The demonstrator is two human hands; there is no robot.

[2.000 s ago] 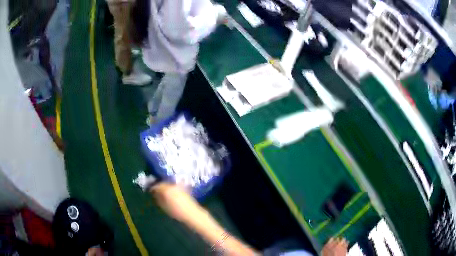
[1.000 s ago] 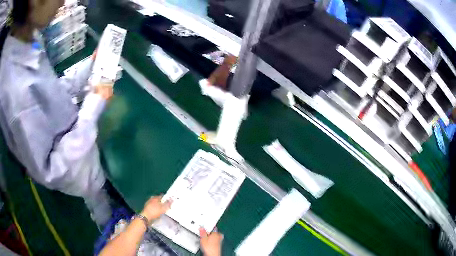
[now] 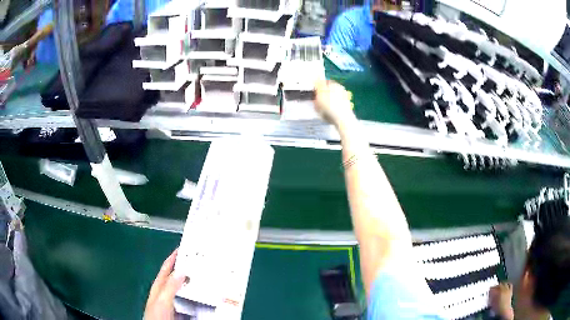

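Observation:
My left hand (image 3: 164, 289) holds a long white carton (image 3: 226, 219) with dark print by its lower left edge, upright above the green bench. My right hand (image 3: 332, 103) reaches to the raised shelf. It is at the right end of the stacked white packing trays (image 3: 215, 59), by the rightmost stack. The fingers are blurred, and whether they grip a tray cannot be told.
A smartphone (image 3: 340, 290) lies inside yellow tape. A black parts tray (image 3: 465, 265) with white rows is at right beside another person's hand (image 3: 501, 300). Stacked black trays (image 3: 406, 53) stand on the shelf. A metal post (image 3: 75, 81) rises at left.
The view has swung right to the shelf. The carton, held low on the bench by both hands, is now raised in my left hand. My right hand has left it and moved up to the trays.

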